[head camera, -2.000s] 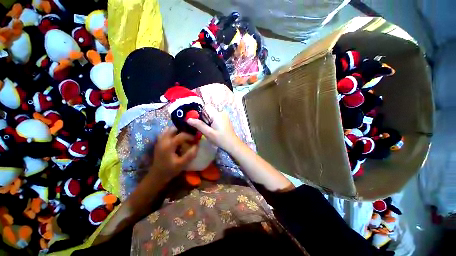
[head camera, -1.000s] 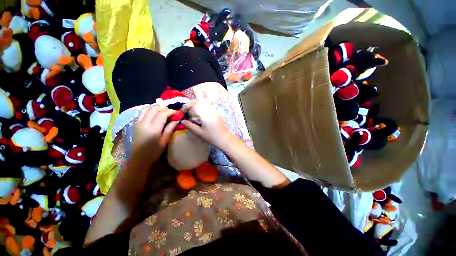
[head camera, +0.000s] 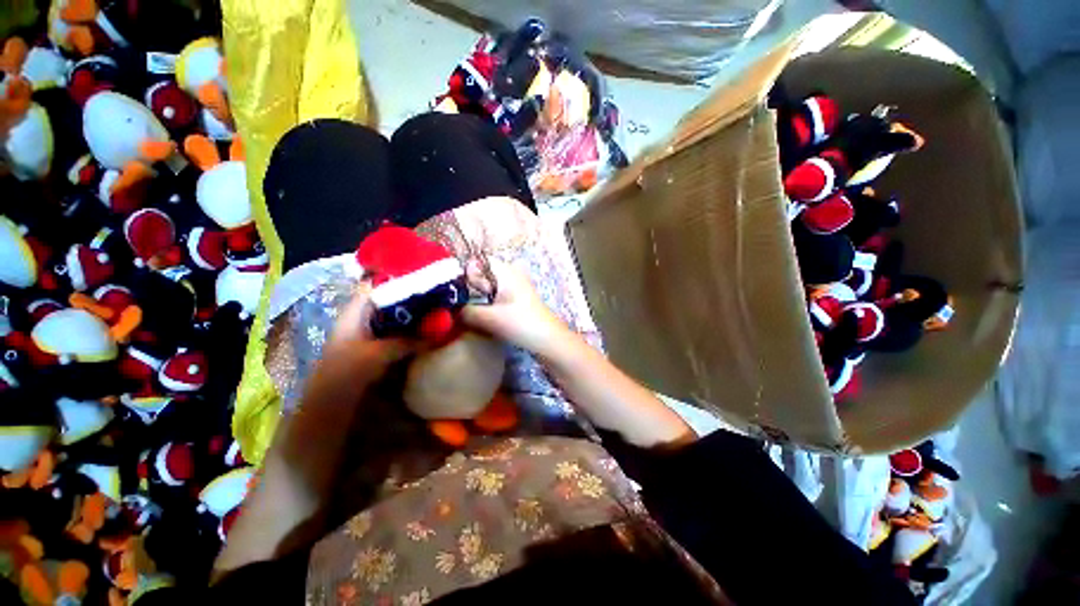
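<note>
A plush penguin (head camera: 456, 376) lies belly up on my lap, feet towards me. Its red Santa hat (head camera: 406, 260) with a white band points away from me, and its orange feet (head camera: 474, 423) rest by the flowered apron. My left hand (head camera: 361, 334) holds the left side of its head and neck, with its fingers partly hidden. My right hand (head camera: 512, 310) holds the right side of the head. A small dark thing shows at the right fingers, too blurred to name.
A yellow sack (head camera: 263, 154) full of penguins is at the left. A large open carton (head camera: 711, 272) with penguins stands at the right. A clear bag of penguins (head camera: 566, 124) lies on the floor ahead. A white bag (head camera: 953, 533) with penguins is at the lower right.
The penguin's head is tipped towards me, so more of the hat shows. My hands have moved from its face to the two sides of its head.
</note>
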